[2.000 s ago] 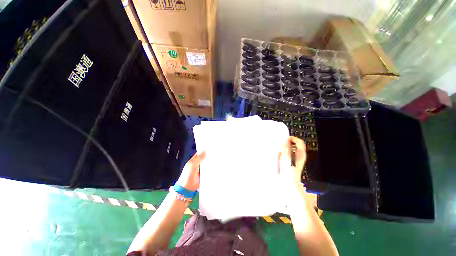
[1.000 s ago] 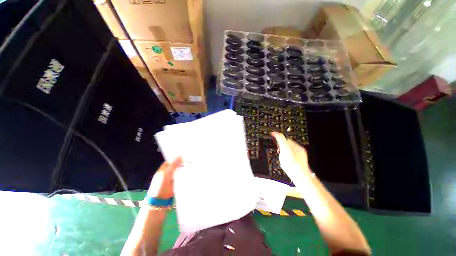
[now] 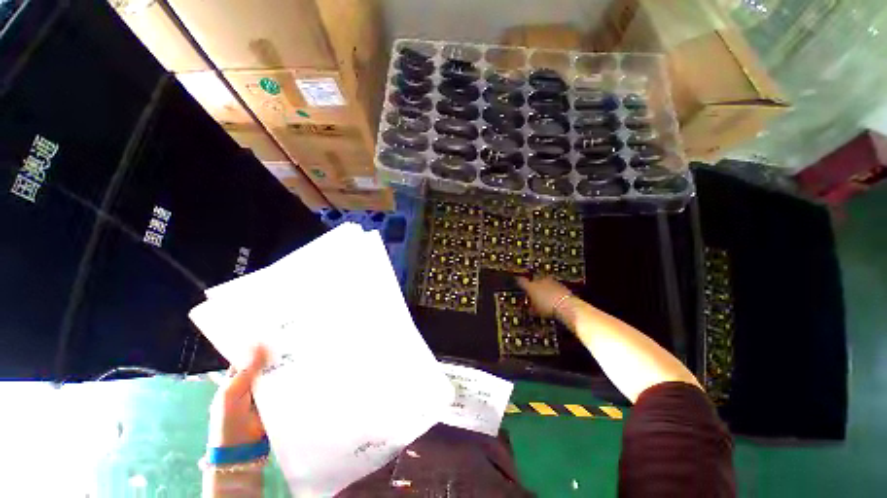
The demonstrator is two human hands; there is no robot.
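Note:
My left hand (image 3: 241, 404) grips the edge of a stack of white paper sheets (image 3: 331, 360) with faint print, tilted in front of me. My right hand (image 3: 545, 294) reaches into an open black tote (image 3: 637, 292). Its fingertips are at the upper edge of a small populated circuit board panel (image 3: 526, 336); whether they grip it or a small dark thing cannot be told. Larger panels (image 3: 506, 238) with yellow and black parts lie behind it in the tote. A white paper label (image 3: 481, 397) shows at the tote's front, partly behind the sheets.
A clear blister tray (image 3: 535, 126) of black oval parts rests on the tote's back edge. Another black tote (image 3: 778, 321) is at the right. Stacked black totes (image 3: 117, 224) stand at the left, beside cartons (image 3: 282, 97). Striped tape (image 3: 564, 410) marks the green floor.
My right hand has left the sheets and moved into the open tote beside the small panel. My left hand has moved the sheets left and down. The view has shifted, showing more of the tote.

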